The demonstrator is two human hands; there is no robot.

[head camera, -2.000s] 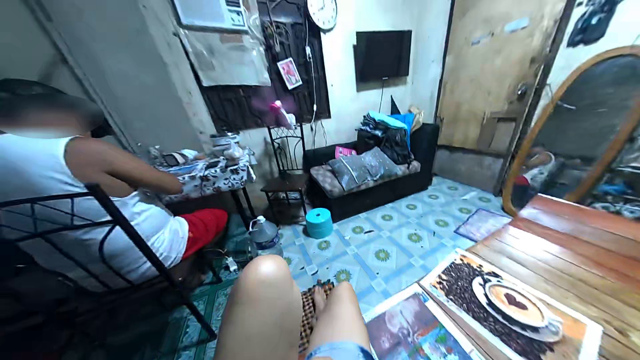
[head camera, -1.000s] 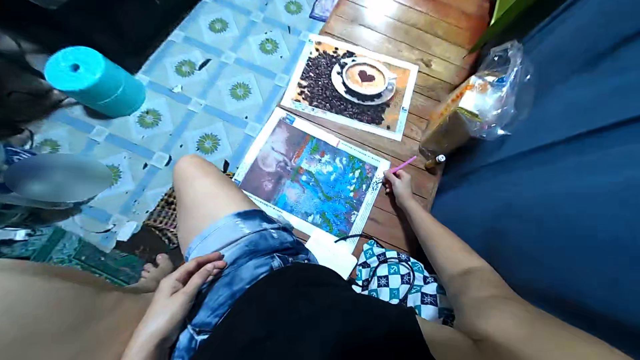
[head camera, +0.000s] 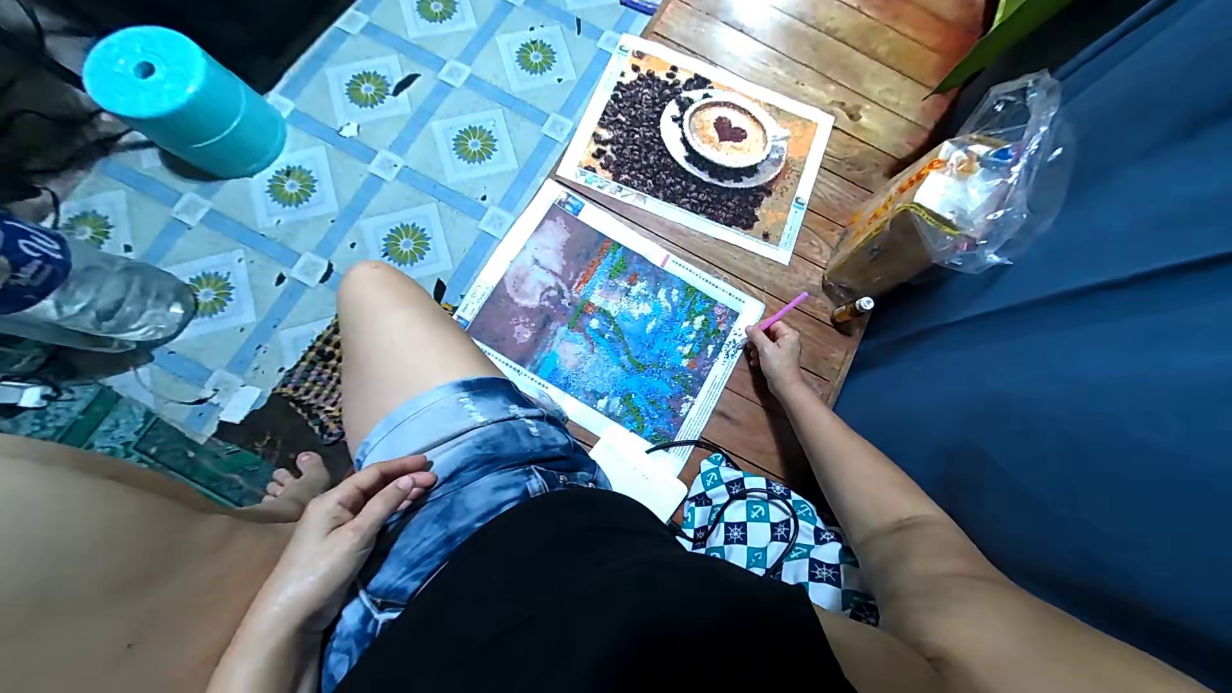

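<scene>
My right hand holds a thin pink pen-like tool at the right edge of a canvas with a blue and purple picture, which looks like a diamond painting. The canvas lies on a wooden bench beside my leg. Above it, a second canvas shows a coffee cup with a heart among coffee beans. My left hand rests on my denim shorts with its fingers loosely curled and nothing seen in it.
A clear plastic bag with a box and a small brown bottle stand by a dark blue cloth. A white adapter-like block and patterned fabric lie by my hip. A turquoise cylinder and water bottle are left.
The view has swung down and right from the room since the first frame. Both hands came into view by one second ago and look about the same now, the pink tool still in my right.
</scene>
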